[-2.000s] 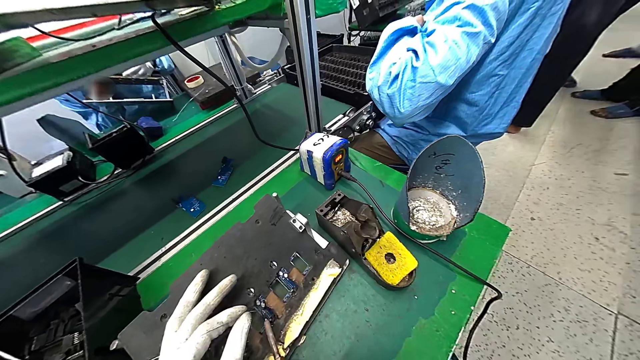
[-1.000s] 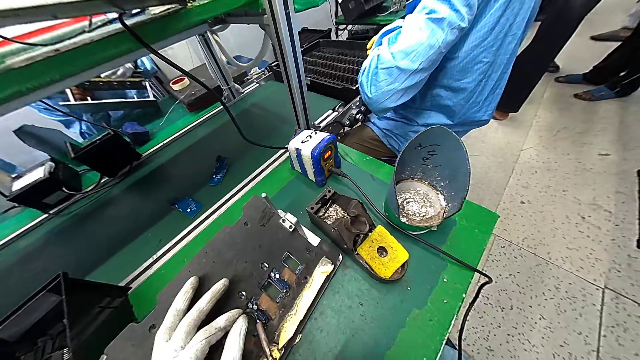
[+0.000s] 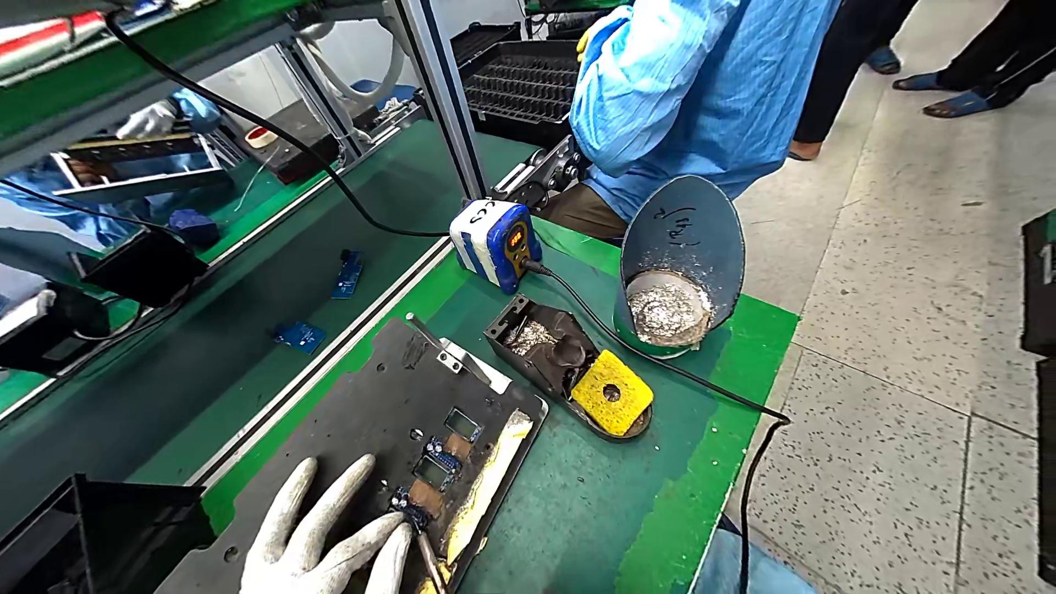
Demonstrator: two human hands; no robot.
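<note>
My left hand (image 3: 330, 536), in a white glove, lies palm down on a black fixture plate (image 3: 330, 421), its fingers spread. Its index finger and thumb touch or nearly touch a small blue circuit board (image 3: 410, 507) in the plate. Further boards (image 3: 437, 464) sit in a row above it, beside a yellowed strip (image 3: 487, 487) along the plate's edge. A thin metal tool (image 3: 431, 561) reaches up from the bottom edge, its tip near the lowest board; what holds it is hidden. My right hand is out of view. A metal clamp (image 3: 462, 361) is at the plate's top.
Right of the plate stand a soldering iron holder (image 3: 544, 338) with a yellow sponge (image 3: 612, 393), a blue-and-white soldering station (image 3: 495, 243) and a cut container (image 3: 681, 247) with solder waste. Its black cable crosses the bench edge. Loose blue boards (image 3: 300, 337) lie left; a person in blue (image 3: 693, 91) is beyond.
My left hand stays on the plate, its index finger and thumb by the lowest board. The view has shifted slightly.
</note>
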